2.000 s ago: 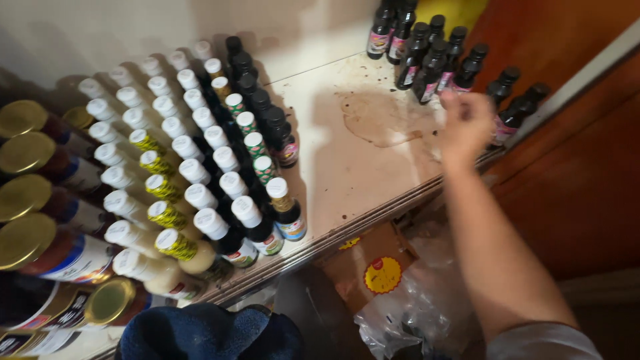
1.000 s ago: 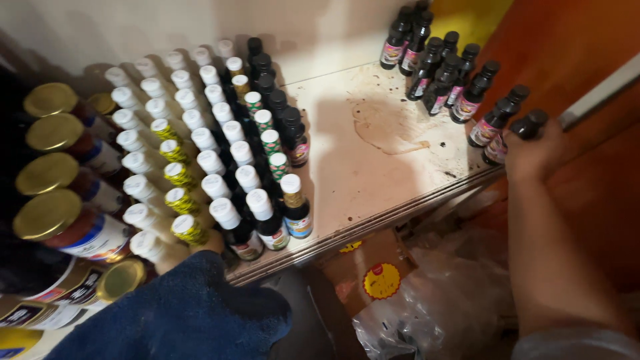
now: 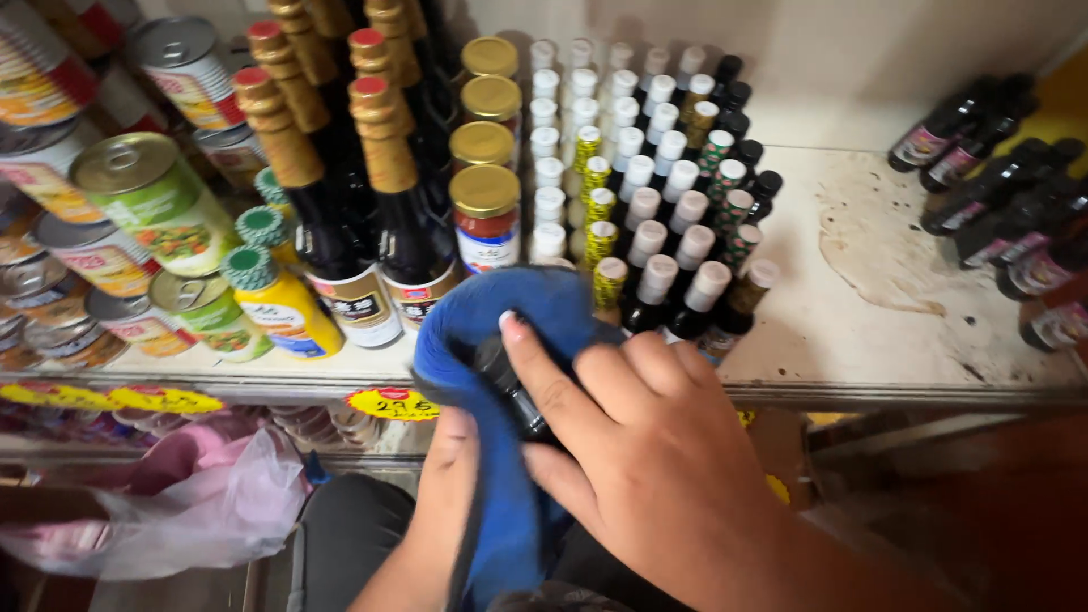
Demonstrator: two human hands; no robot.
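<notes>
A blue cloth [image 3: 518,297] is wrapped partly around a dark bottle [image 3: 518,399] with a black cap, low in front of the shelf. My left hand [image 3: 442,510] grips the cloth from the left, its thumb upward. From the right, my right hand [image 3: 629,433] holds the bottle, with its index finger stretched along the cap. The bottle's lower part is hidden by my hand and the cloth. Behind the cloth stand rows of white-capped bottles [image 3: 654,280]. Similar dark bottles with pink labels [image 3: 1045,272] stand at the shelf's right.
Gold-lidded jars [image 3: 484,200], tall sauce bottles with gold foil necks [image 3: 391,187], yellow bottles [image 3: 280,306] and cans [image 3: 153,204] crowd the left. The shelf's front edge [image 3: 850,395] runs behind my hands. A brown stain [image 3: 867,263] marks the shelf. A plastic bag [image 3: 212,510] lies lower left.
My right hand has come from the dark bottles at the right to the cloth and now has a dark bottle in it. The view has swung left.
</notes>
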